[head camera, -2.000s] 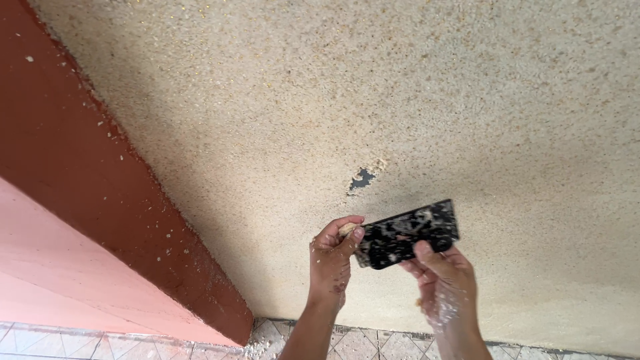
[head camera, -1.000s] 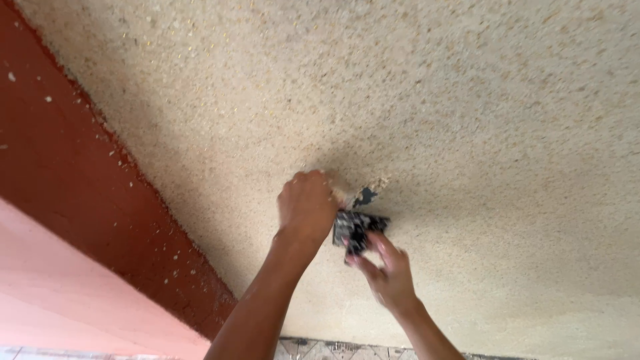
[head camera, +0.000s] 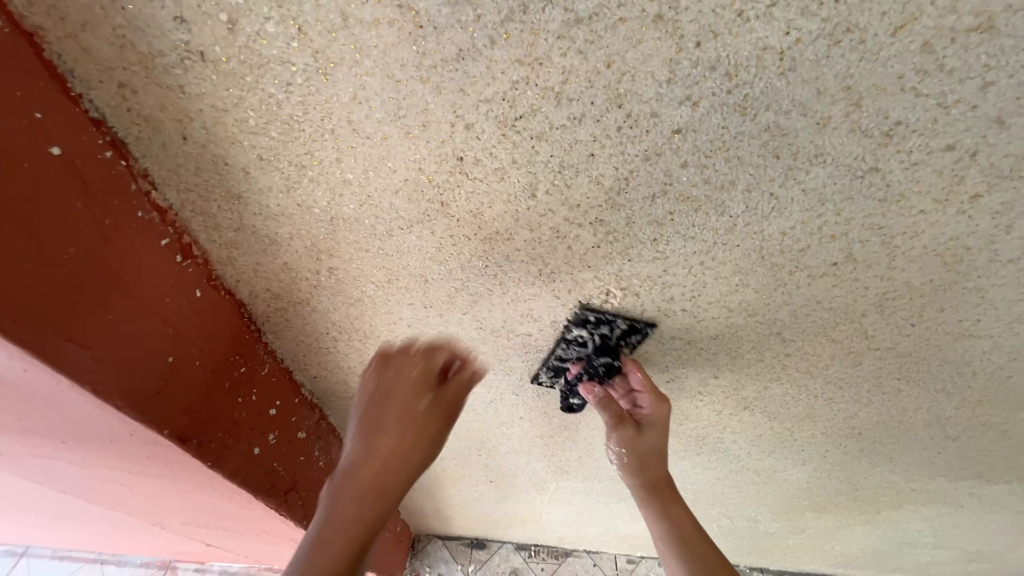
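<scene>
A black plastering trowel (head camera: 588, 340), smeared with pale flaky plaster, lies with its blade against the speckled beige wall coating (head camera: 512, 184). My right hand (head camera: 636, 416) grips its handle from below. To the left of the trowel, my left hand (head camera: 420, 392) is raised near the wall with fingers curled; it is blurred, and whether anything is inside it cannot be told. A small clump of pale coating (head camera: 610, 294) shows just above the blade's upper edge. The dark patch of the wall is not visible.
A dark red pillar edge (head camera: 160, 288) spattered with pale flecks runs diagonally down the left, beside a pink painted surface (head camera: 104, 456). Patterned floor tiles (head camera: 512, 558) bearing plaster crumbs line the bottom of the wall.
My left hand, at the trowel two seconds ago, has moved off to its left. The trowel has turned and now lies over the spot where the dark patch showed earlier.
</scene>
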